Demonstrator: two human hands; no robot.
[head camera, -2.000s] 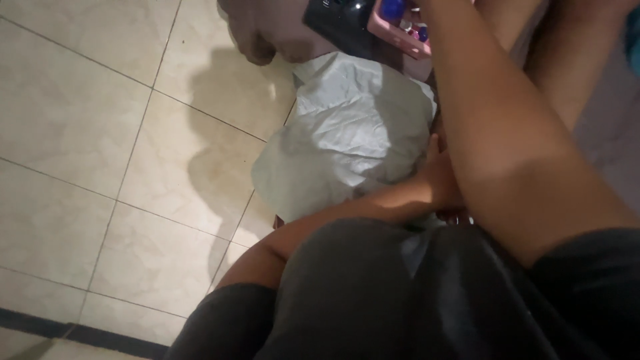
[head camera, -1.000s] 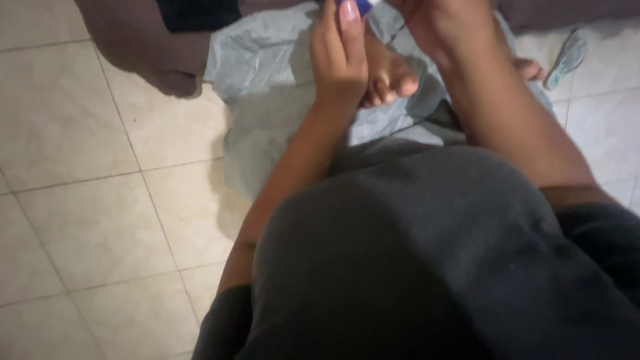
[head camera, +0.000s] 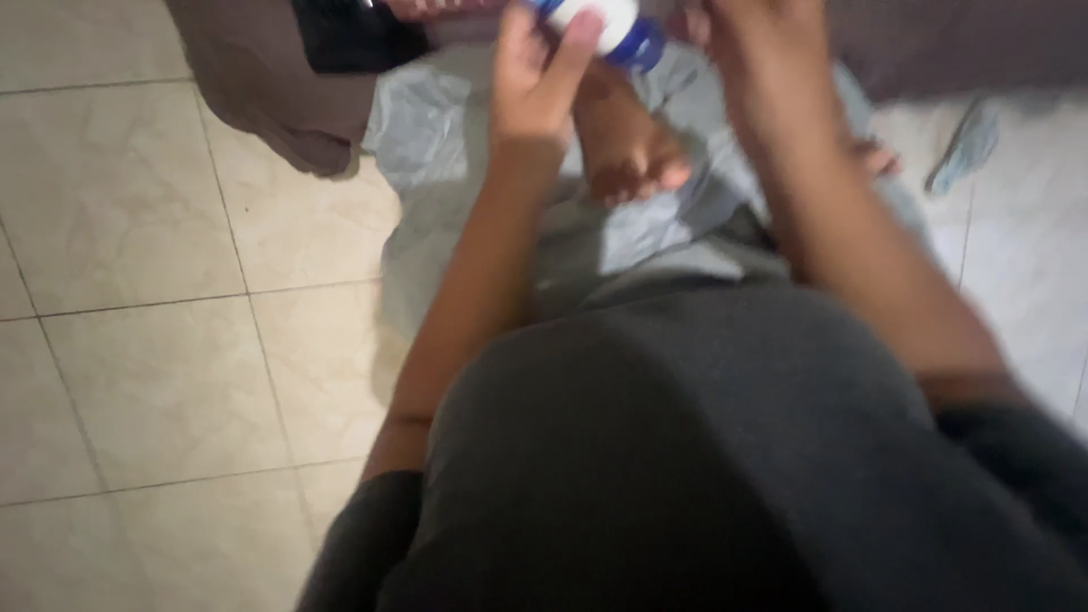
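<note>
My left hand (head camera: 544, 76) is closed around a white bottle with a blue cap (head camera: 605, 30), near the top edge of the view. The cap end points down and right. My right hand (head camera: 748, 25) is up and to the right of the bottle, partly cut off by the top edge and blurred; whether it holds anything cannot be made out. Below the bottle, between my forearms, a person's bare foot (head camera: 625, 149) rests over a crumpled grey sheet (head camera: 425, 127), its toes toward me.
A black object (head camera: 361, 38) lies at the upper left on brown fabric (head camera: 246, 76), beside a pink item (head camera: 442, 7). Some toes (head camera: 880, 159) show past my right forearm. A small grey-green item (head camera: 966, 146) lies on the tiled floor (head camera: 127, 382) at right.
Two seconds ago one arm reached up by a pink container with blue things, the other hand low by the sheet; now both hands are up near the foot. The view has shifted.
</note>
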